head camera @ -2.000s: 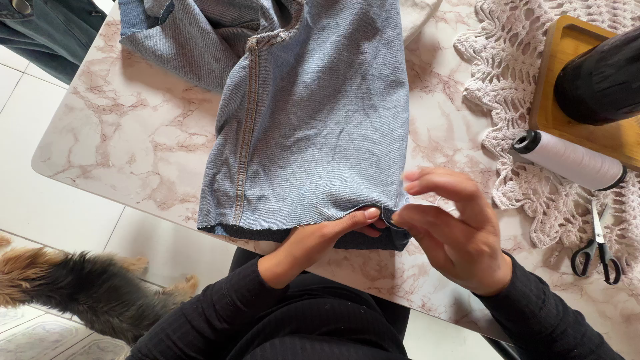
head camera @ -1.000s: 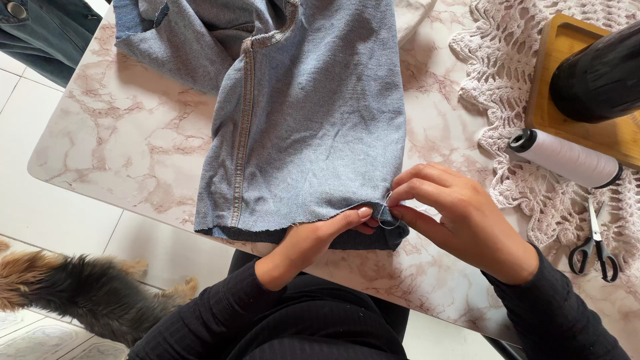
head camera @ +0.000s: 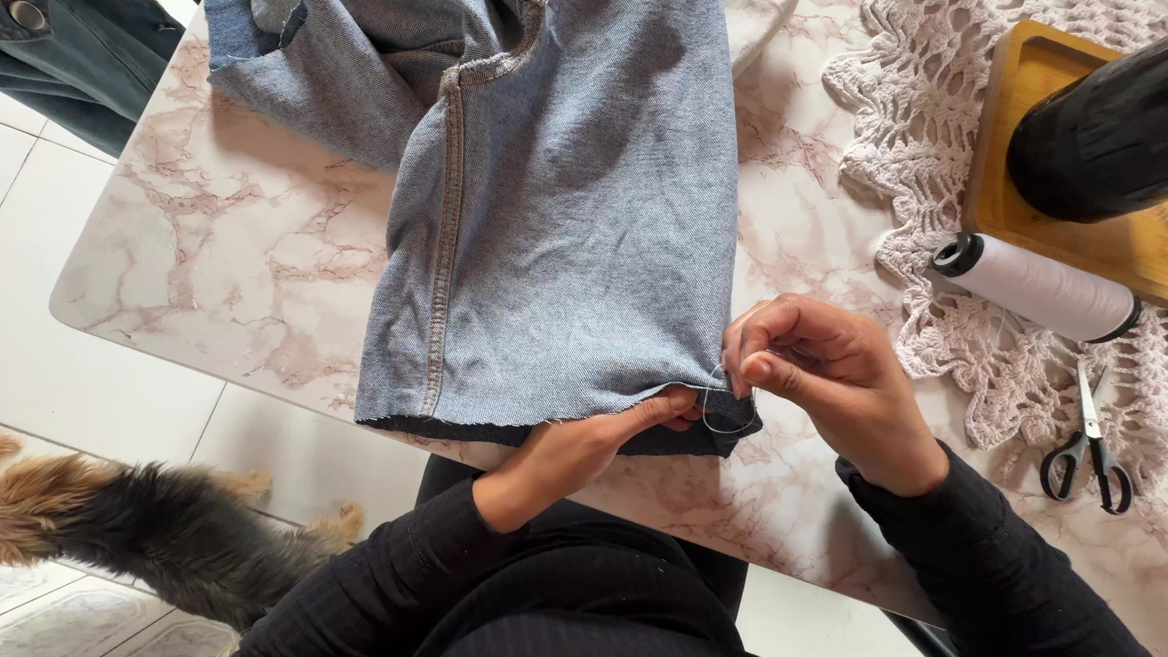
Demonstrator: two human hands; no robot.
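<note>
A light-blue denim garment point(head camera: 584, 228) lies on the marbled tabletop, its raw cut edge towards me and a darker layer showing beneath. My left hand point(head camera: 584, 447) pinches that edge near its right corner, some fingers hidden inside the fabric. Just right of it, at the corner, my right hand point(head camera: 812, 374) has thumb and forefinger closed together; a needle between them cannot be made out. A loop of pale thread point(head camera: 728, 431) hangs from the edge near the right fingertips.
On the right, a white thread spool point(head camera: 1049, 287) and open scissors point(head camera: 1089, 438) lie on a crocheted cloth point(head camera: 890, 164), by a wooden tray point(head camera: 990, 137) holding a dark cylindrical object point(head camera: 1095, 137). A long-haired dog point(head camera: 182, 529) is on the tiled floor, lower left.
Two seconds ago my right hand had its fingers raised and spread more; they then came down to the denim corner. The thread loop now shows plainly there. My left hand keeps its hold.
</note>
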